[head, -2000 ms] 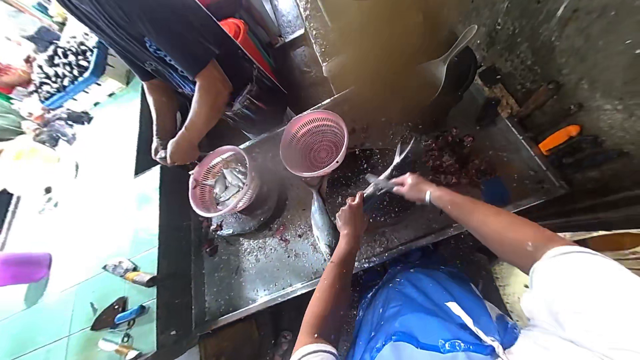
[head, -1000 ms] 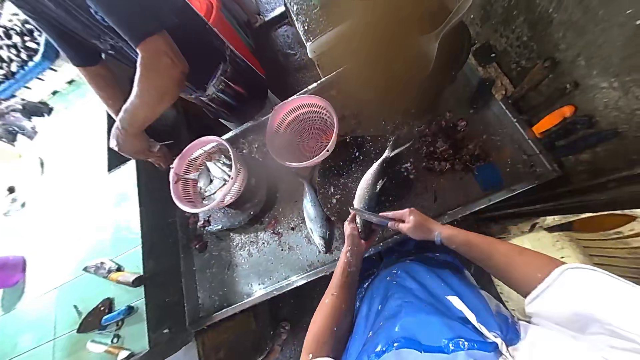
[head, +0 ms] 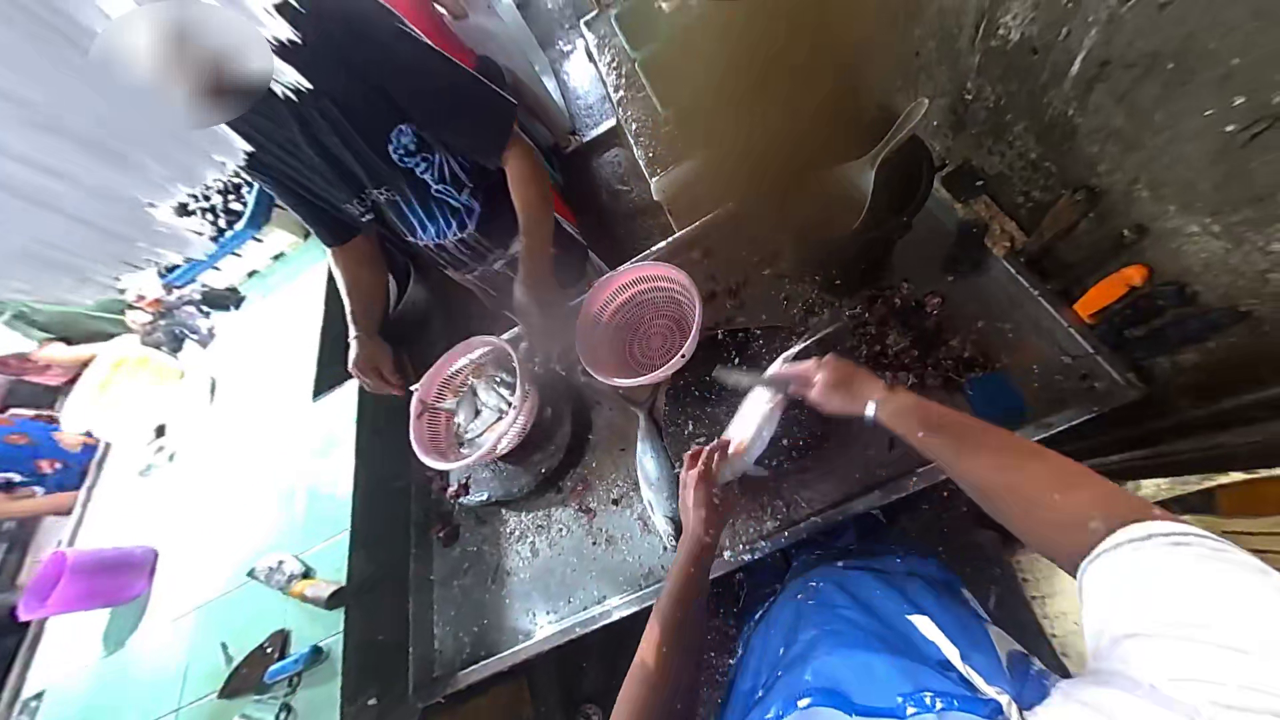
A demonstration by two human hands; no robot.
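My left hand [head: 706,486] grips the head end of a silvery fish [head: 755,422], which lies belly-up or on its side on the dark part of the metal work table. In my right hand [head: 835,385] is a knife [head: 745,378], its blurred blade across the fish near the tail. A second whole fish [head: 656,478] rests just left of my left hand. Behind it stands a pink plastic basket [head: 640,325], with no fish visible in it. Another pink basket [head: 470,400] holds several small fish.
A co-worker in a dark shirt [head: 400,150] stands across the table, a hand beside the fish basket. Dark red scraps [head: 900,330] lie right of the fish. An orange-handled tool [head: 1112,292] is beyond the table's right edge. Knives and a purple container [head: 88,582] are at left.
My right hand with the knife has moved from the head end towards the tail since one second ago. The co-worker's arms are now apart, one hand by the basket of fish.
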